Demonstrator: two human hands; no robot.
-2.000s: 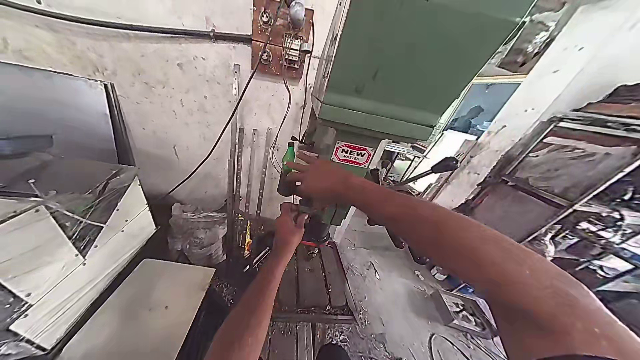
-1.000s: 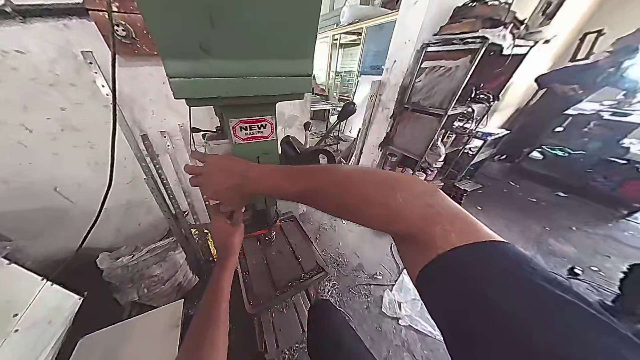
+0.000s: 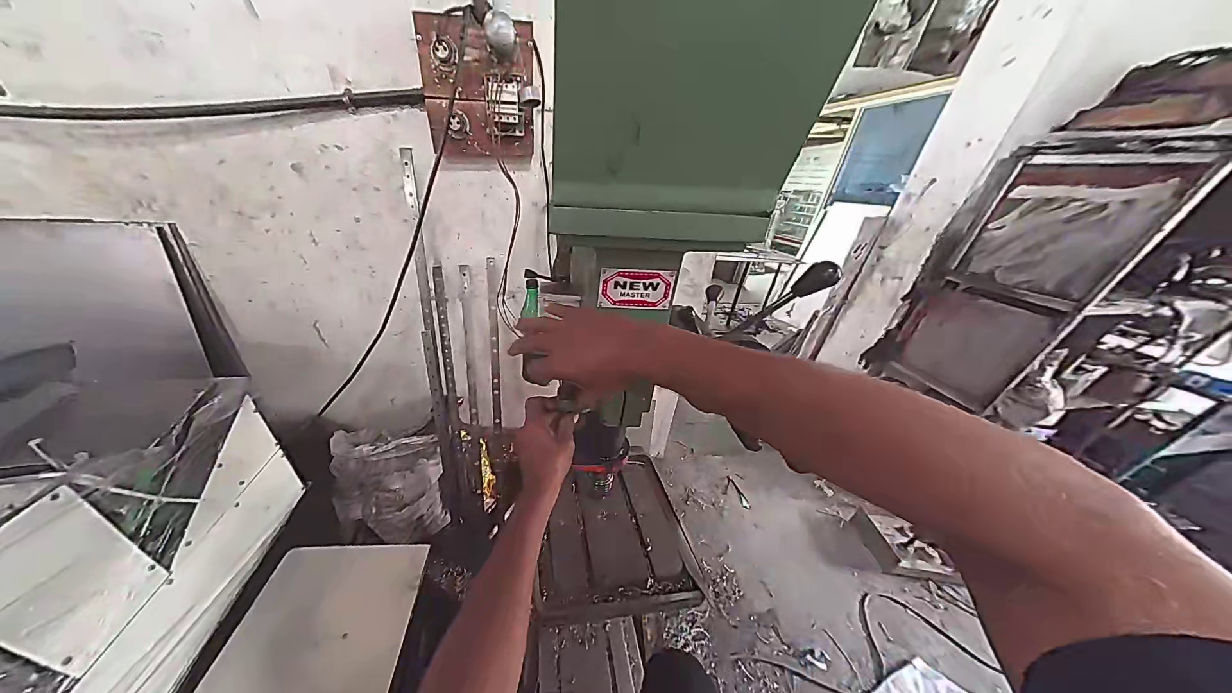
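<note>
A green drill press (image 3: pixel 664 125) with a "NEW MASTER" plate (image 3: pixel 636 288) stands before me. My right hand (image 3: pixel 587 351) reaches across its front, fingers spread toward the left, in front of a green bottle (image 3: pixel 530 300); whether it touches the bottle I cannot tell. Just below, my left hand (image 3: pixel 547 433) is raised beside the drill head with its fingers bent near a small dark part; its grip is unclear. The chuck (image 3: pixel 602 476), under a red-edged collar, points down at the slotted metal table (image 3: pixel 616 549), which carries metal chips.
Perforated metal strips (image 3: pixel 468 337) lean on the wall behind a plastic bag (image 3: pixel 385 486). White panels (image 3: pixel 318 616) lie at the left. A feed lever with a black knob (image 3: pixel 816 278) sticks out at the right. Shavings, a metal tray (image 3: pixel 890 544) and a cable (image 3: pixel 866 616) are on the floor.
The view swung right and then back left. Both hands stay up at the left side of the drill head throughout, with no plain change in what they hold.
</note>
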